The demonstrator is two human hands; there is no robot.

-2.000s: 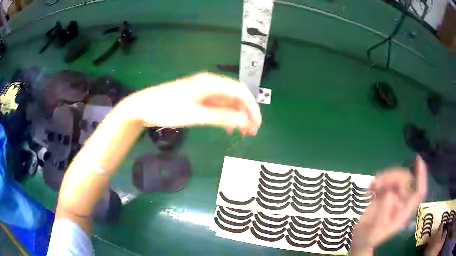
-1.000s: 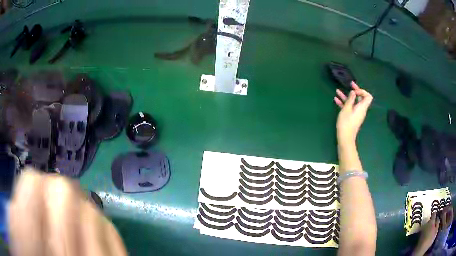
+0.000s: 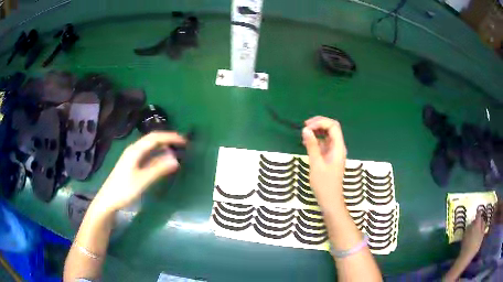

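My right hand [image 3: 326, 144] is above the cream sheets and pinches a thin dark strip [image 3: 284, 119], blurred, pointing up and left from the fingertips. My left hand [image 3: 138, 165] is left of the sheets, thumb and fingers curled around a dark blurred part [image 3: 171, 175], mostly hidden by the hand; its outline is unclear. Two overlapping cream sheets [image 3: 234, 171] with columns of black crescents lie in front of me. The upper sheet has a blank area at its top left with one crescent below it. My right forearm covers part of both sheets.
Slotted dark plates [image 3: 83, 126] are piled at left, beside a round shiny black part [image 3: 153, 117]. A white metal post [image 3: 244, 49] stands at the far middle. An oval black part [image 3: 337, 60] lies beyond my right hand. Another person's hand [image 3: 473, 234] touches a yellowish sheet [image 3: 456, 201] at right.
My right hand has come back from the oval part at the far right and now holds a thin dark strip. My left hand has moved up and right from the lower left, to where a single plate lay.
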